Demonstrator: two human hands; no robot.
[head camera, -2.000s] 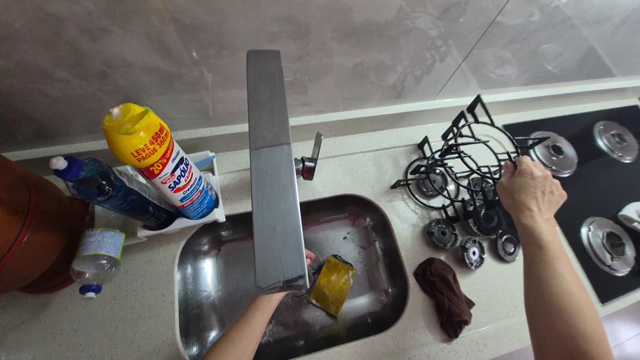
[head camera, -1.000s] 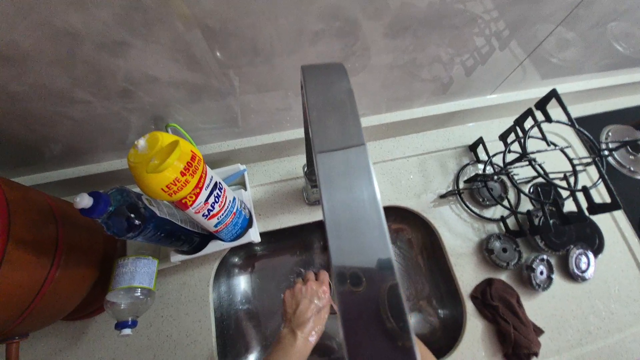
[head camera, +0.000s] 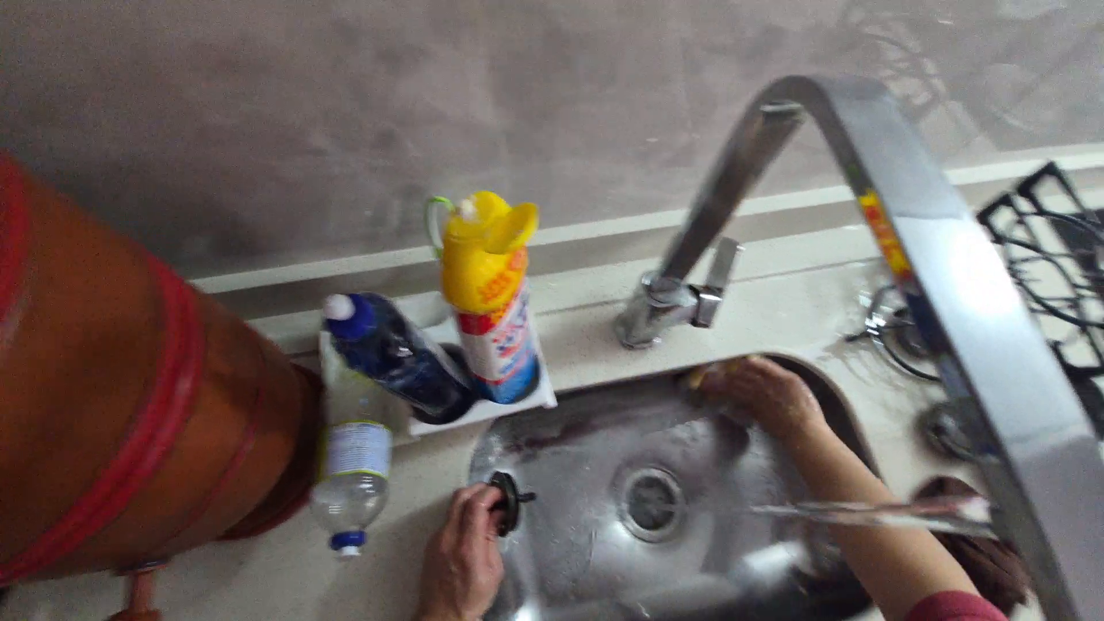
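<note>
My left hand (head camera: 466, 552) is at the left edge of the stainless steel sink (head camera: 595, 561), holding a small round dark part with a short stem (head camera: 509, 503), perhaps a drain stopper or a burner piece. At the sink's back right corner is my right hand (head camera: 763, 397), its fingers around a yellowish sponge (head camera: 709, 374), mostly hidden. A stream of water (head camera: 871, 512) runs from the square chrome faucet (head camera: 914, 207), crossing over my right forearm in the view. The drain (head camera: 651, 503) shows in the sink's middle.
Left of the sink stand a clay water filter (head camera: 112, 388), a clear bottle (head camera: 354, 483), and a caddy (head camera: 483, 418) with a blue bottle (head camera: 401, 358) and a yellow-capped cleaner (head camera: 496, 319). Stove grates (head camera: 1056, 267), a burner part (head camera: 949, 429) and a brown cloth (head camera: 975, 552) lie at right.
The view has shifted left. My right hand has left the stove grates, where it was two seconds ago, and is in the sink. Water now runs from the faucet.
</note>
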